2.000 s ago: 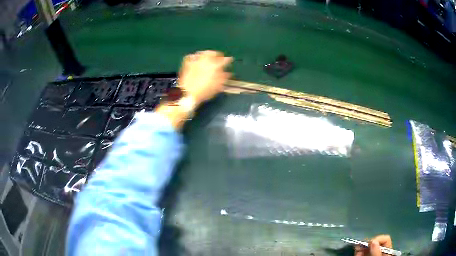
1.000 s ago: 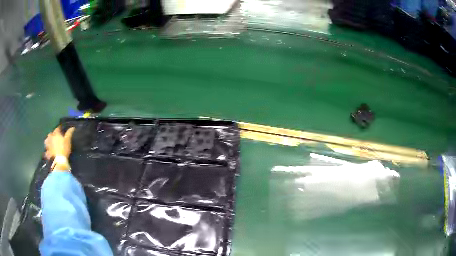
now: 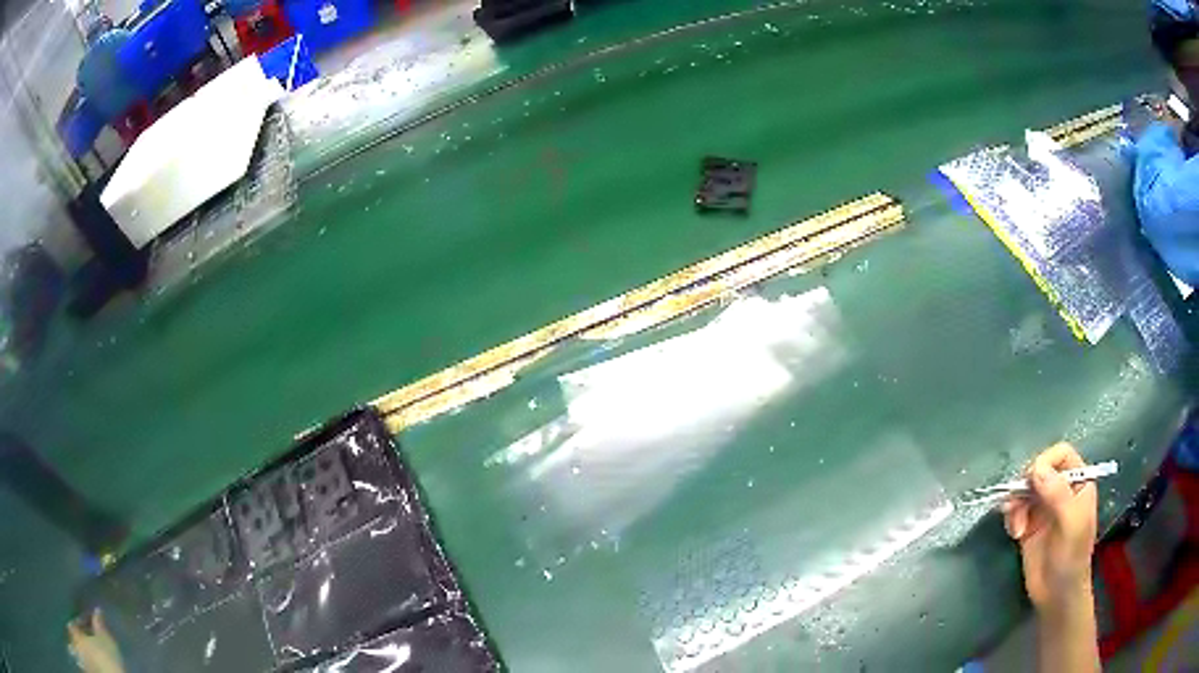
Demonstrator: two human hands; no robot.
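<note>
My right hand holds silver-white tweezers like a pen, their tip near the right end of the release liner sheet. The liner sheet lies on the green surface, with a white scalloped edge and rows of tiny rings at its left. My left hand is small and blurred at the lower left, at the far-left edge of the black pocketed tray; its fingers are unclear. Flat black parts with openings lie in the tray's upper row.
One black part lies beyond the paired wooden strips. Glare lies on a clear film. A silvery film sheet is at right, near another person's blue sleeve. A white panel stands upper left.
The view has turned and shifted right since one second ago. My right hand with the tweezers and the liner sheet are back in view. My left hand now shows lower, at the tray's left edge.
</note>
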